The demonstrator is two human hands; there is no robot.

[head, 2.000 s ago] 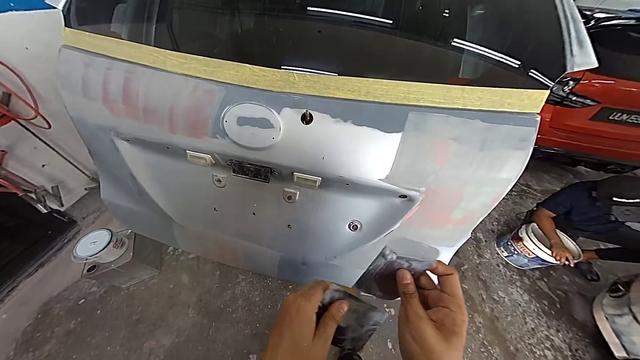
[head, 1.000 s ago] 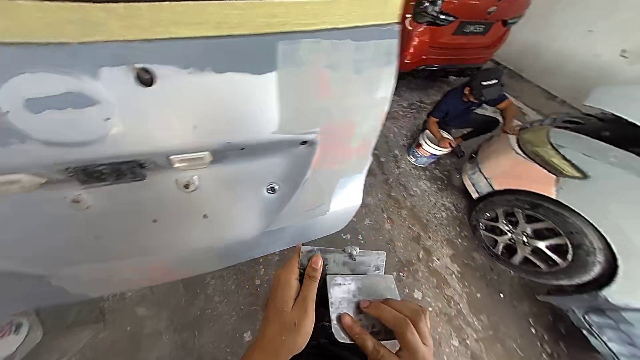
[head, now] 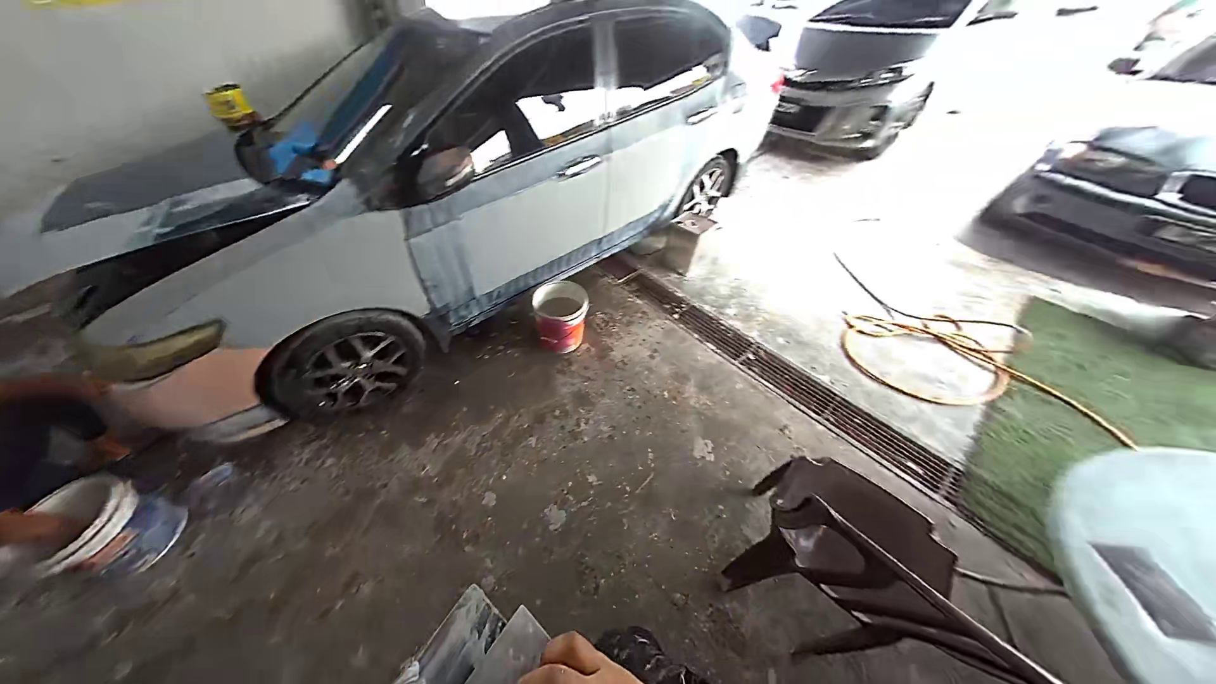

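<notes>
At the bottom edge, my right hand [head: 575, 660] is only partly in view, with bent fingers against a flat filler spreader [head: 518, 648]. A second, smeared spreader [head: 461, 632] stands up just left of it, its face coated with grey residue. The lower parts of both spreaders are cut off by the frame. My left hand is out of view, so its hold on the second spreader cannot be seen.
A grey car [head: 513, 228] stands ahead, with a red and white bucket [head: 560, 328] beside it. At left, a co-worker's arm reaches into a bucket [head: 142, 532]. A floor drain grate [head: 798, 380], coiled hose [head: 936, 332] and dark plastic stool [head: 855, 541] lie to the right.
The view has swung far to the right, and the primed tailgate has left it. Both hands showed before; now only part of my right hand does, low in the frame.
</notes>
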